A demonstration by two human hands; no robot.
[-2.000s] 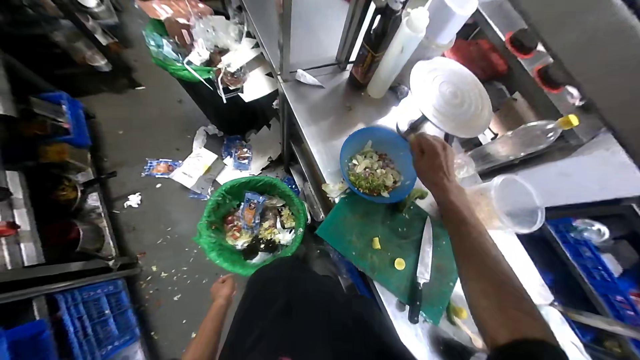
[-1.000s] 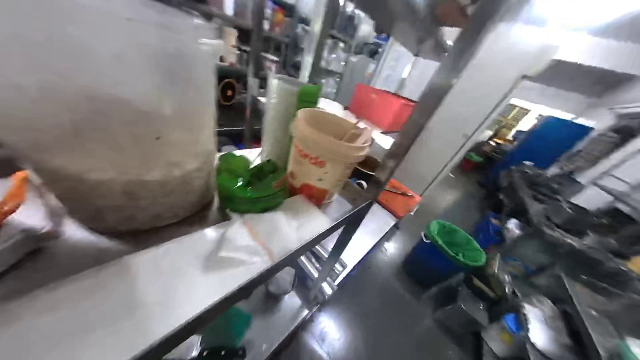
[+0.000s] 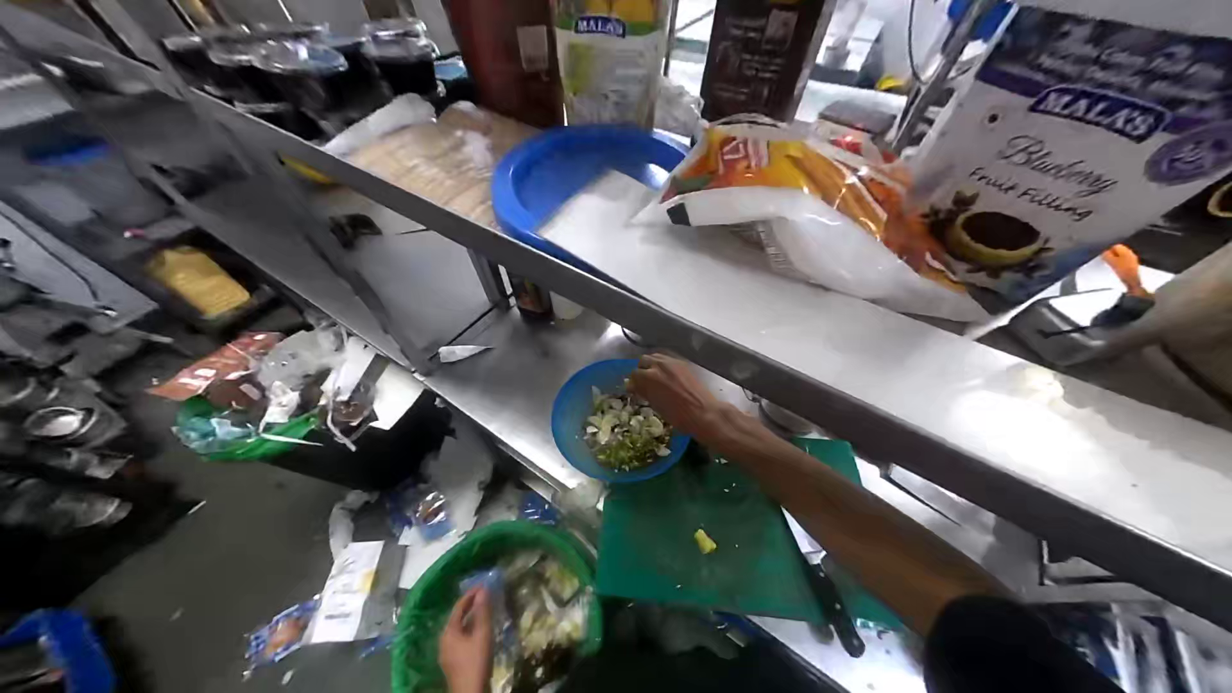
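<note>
My right hand [image 3: 674, 393] is at the upper right rim of a blue plastic bowl [image 3: 568, 438], its fingers curled; whether it grips the rim or something small is unclear. Chopped pale and green pieces [image 3: 626, 430] fill the bowl. Below it lies a green cutting board [image 3: 664, 549] with a small yellow piece [image 3: 705, 541]. A black-handled knife [image 3: 835, 608] rests across the board, its blade partly behind my right forearm. My left hand [image 3: 467, 640] hangs over a green-lined waste bin [image 3: 423, 587] of food scraps, fingers bent; what they hold is not visible.
A metal shelf [image 3: 693, 342] crosses above the counter, bearing a blue basin [image 3: 515, 183], a crumpled food bag [image 3: 770, 207] and a fruit filling pouch [image 3: 1039, 164]. Another full waste bin [image 3: 260, 438] stands left of the counter, with wrappers [image 3: 346, 587] on the floor.
The view has swung away to a shelf and back to the counter. Compared with the oldest frame, my left hand has moved from beside the green-lined bin to over it.
</note>
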